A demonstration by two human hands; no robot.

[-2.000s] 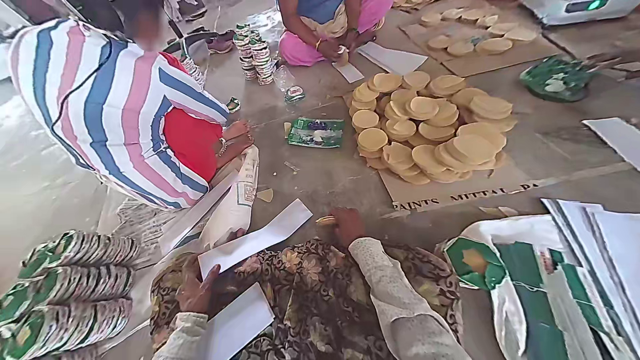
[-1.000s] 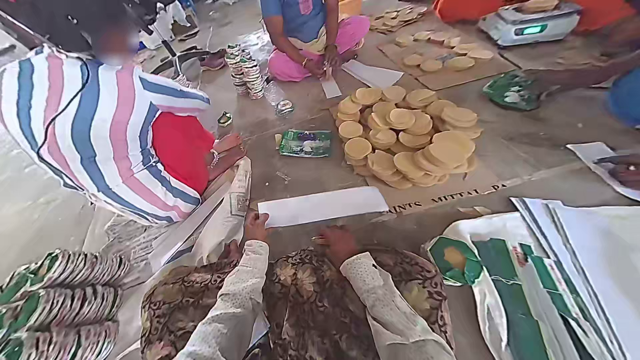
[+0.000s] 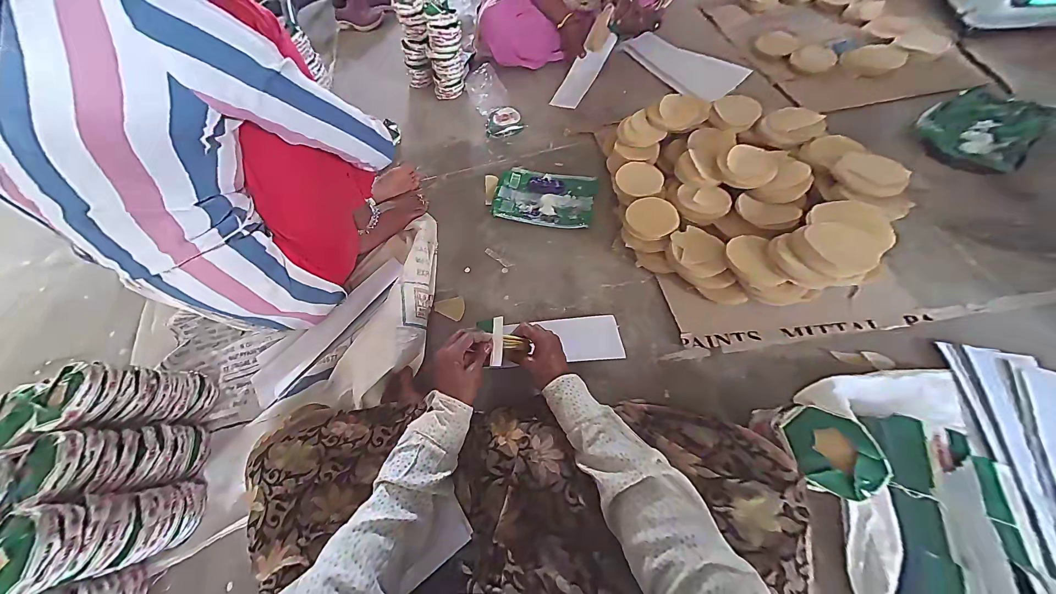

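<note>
Both hands meet over a white paper strip [image 3: 587, 337] that lies on the floor in front of my lap. Between them is a small stack of thin yellowish discs [image 3: 516, 346], seen edge-on, with a pale band or edge at its left side. My left hand [image 3: 462, 360] pinches the left side of the stack, where a bit of green shows. My right hand [image 3: 540, 355] grips its right end. Part of the stack is hidden by the fingers. Another white sheet [image 3: 441, 540] lies on my lap, partly under the left sleeve.
Piles of tan discs [image 3: 747, 169] cover cardboard ahead right. A green printed packet [image 3: 544, 198] lies ahead. A person in striped cloth [image 3: 272, 190] sits at left, above rows of wrapped stacks [image 3: 115, 470]. Green-and-white wrappers and paper strips [image 3: 1002, 429] are at right.
The white strip, held up by my left hand two seconds ago and stretched across both hands one second ago, now lies beneath them. My hands have come together, and a small disc stack shows between them.
</note>
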